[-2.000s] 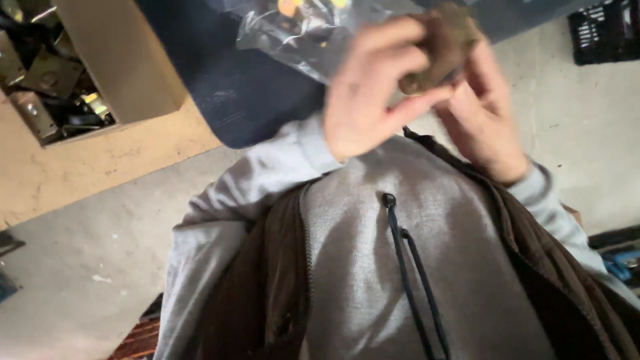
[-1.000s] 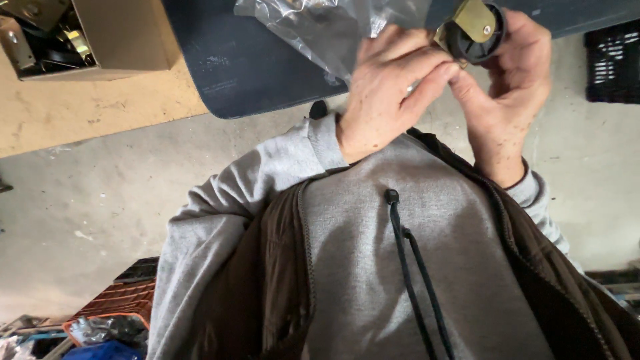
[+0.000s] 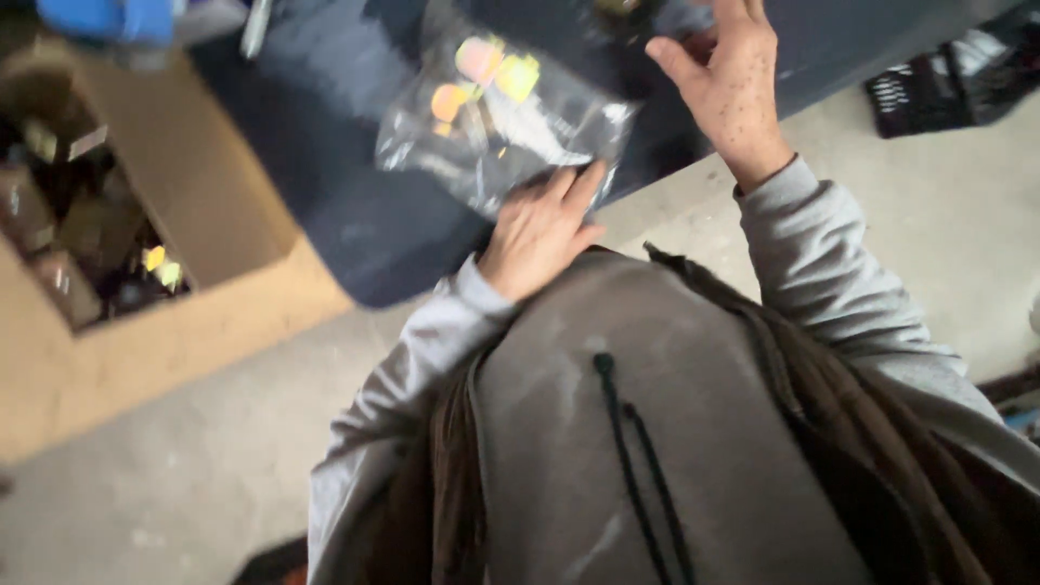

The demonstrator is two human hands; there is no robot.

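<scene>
My left hand (image 3: 540,231) rests its fingers on the near edge of a clear plastic bag (image 3: 520,130), which lies on a dark blue tabletop (image 3: 357,219). Pink, yellow and orange spots show on or in the bag. At the upper right, my right hand (image 3: 731,89) is over the table with thumb and fingers apart. Just beyond its thumb, at the top edge, is a blurred dark and brass-coloured part (image 3: 621,10), apparently the caster wheel; whether the fingertips touch it is unclear.
An open cardboard box (image 3: 203,187) of metal parts stands at the left on a wooden surface (image 3: 268,317). A blue object (image 3: 114,20) and a pale handle-like thing (image 3: 257,28) are at the upper left. A black plastic crate (image 3: 926,93) is at the right.
My hands have moved apart; a second ago both held a caster with a brass-coloured bracket. My left hand has come down onto the bag. The view has shifted.
</scene>
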